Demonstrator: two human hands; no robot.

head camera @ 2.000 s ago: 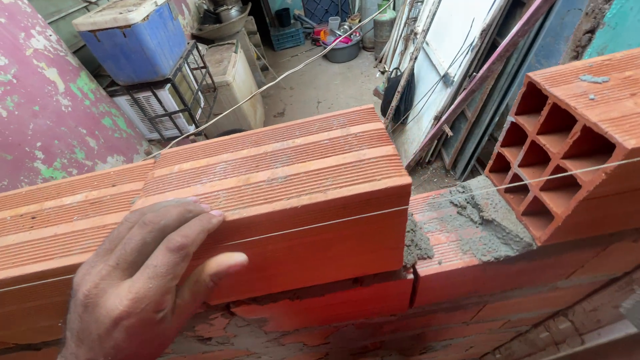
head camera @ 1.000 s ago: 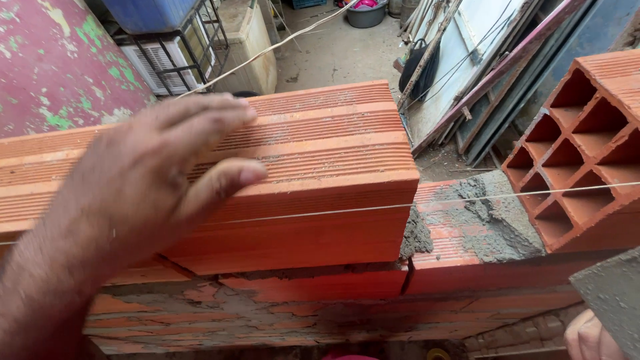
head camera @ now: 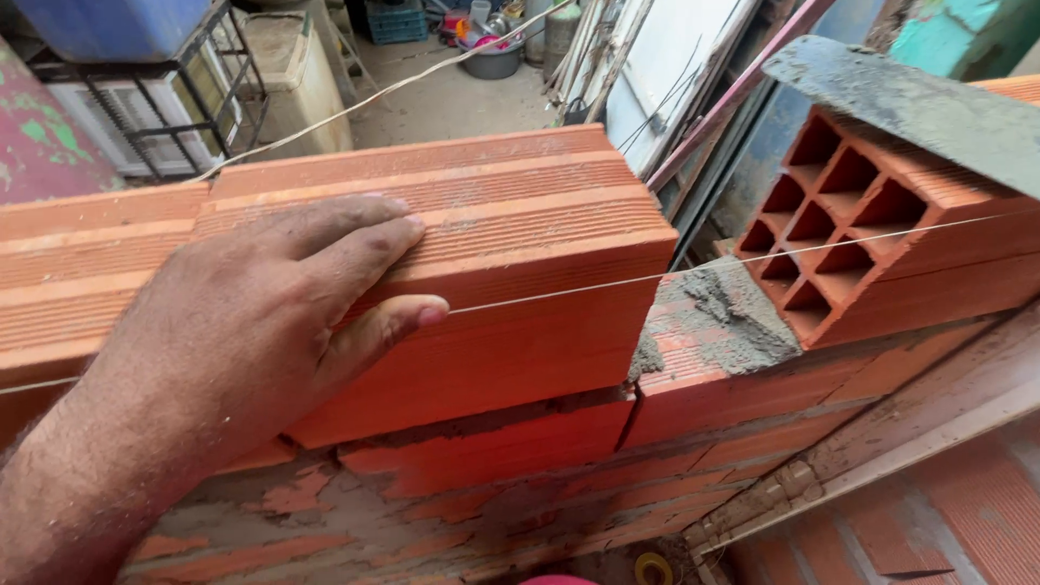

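My left hand (head camera: pixel 276 284) rests on the top and front face of a hollow clay brick (head camera: pixel 520 325) on the wall, fingers on its ribbed top, thumb at the front edge. A string line (head camera: pixel 569 288) runs along the brick's front. To the right, grey mortar (head camera: pixel 731 317) lies on the lower course, between this brick and another hollow brick (head camera: pixel 886 219) with its open cells showing. The mortar-smeared blade of a trowel (head camera: pixel 902 110) is over that brick's top; whether it touches cannot be told. My right hand is out of view.
Behind the wall stand a blue cooler (head camera: pixel 122 28) on a black metal rack (head camera: pixel 195 114), a pale bin (head camera: pixel 292 73), leaning boards (head camera: pixel 666 57) and a grey basin (head camera: pixel 494 61) of items. A slack cord (head camera: pixel 390 91) crosses behind the brick. A metal frame (head camera: pixel 861 471) is at lower right.
The trowel blade, at the lower right edge a second ago beside my right hand's fingers, is now over the right brick. The right hand has left view. The left hand has settled on the brick.
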